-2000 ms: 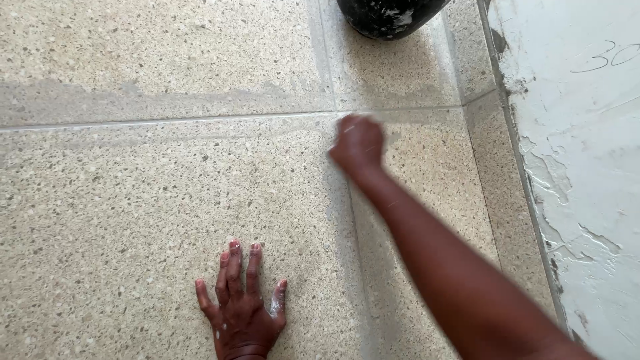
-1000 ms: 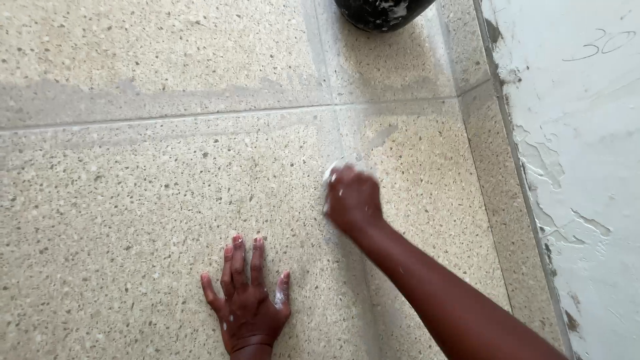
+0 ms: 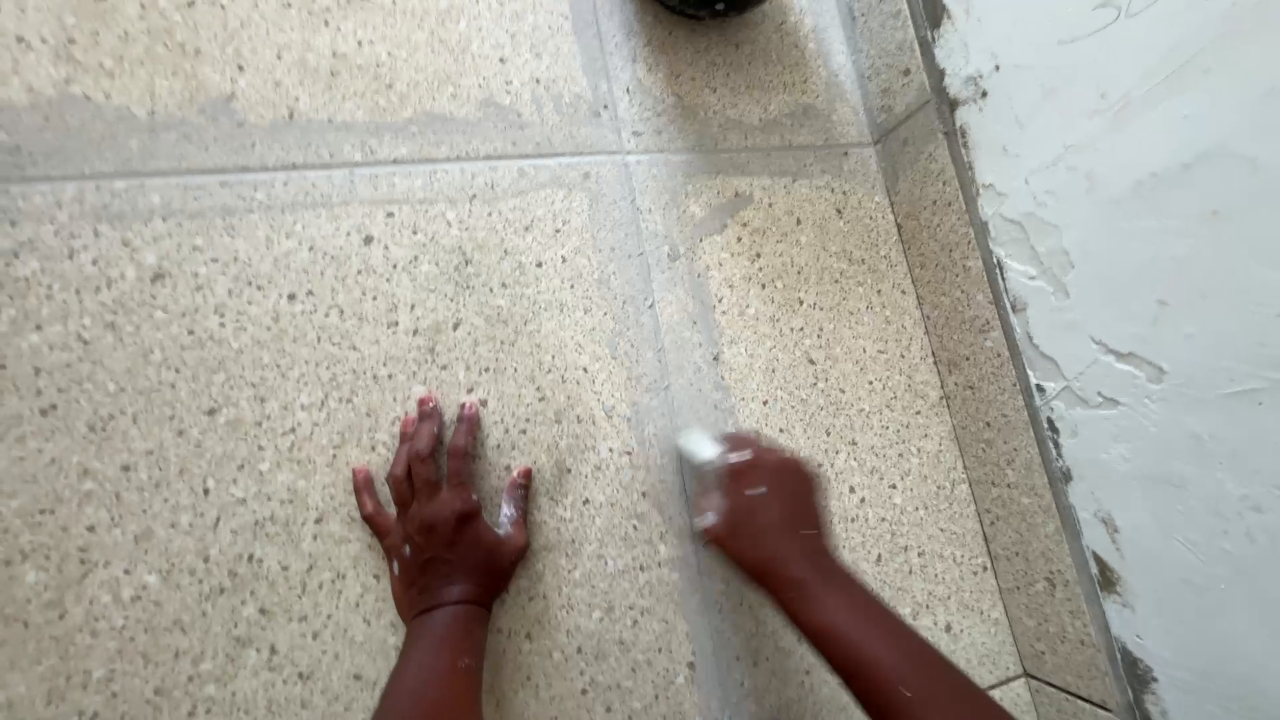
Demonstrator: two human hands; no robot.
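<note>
My left hand (image 3: pixel 448 520) lies flat on a speckled terrazzo-look floor tile (image 3: pixel 250 350), fingers spread, whitish residue on its thumb. To its right, my right hand (image 3: pixel 765 505) is closed around a small whitish object (image 3: pixel 700 447), blurred, perhaps a cloth or pad; most of it is hidden by the fingers. That hand is over the grout joint (image 3: pixel 655 310) that runs up and down between tiles. Grey, smeared film borders this joint and the crossing joint (image 3: pixel 350 167) farther up.
A black rounded container (image 3: pixel 710 5) is cut off by the top edge. Tile skirting (image 3: pixel 960 330) runs along the right, against a white plastered wall (image 3: pixel 1150 300) with rough, chipped patches.
My right hand has moved down along the joint from near the crossing, where it was two seconds ago. My left hand stays spread on the tile. The view has shifted slightly.
</note>
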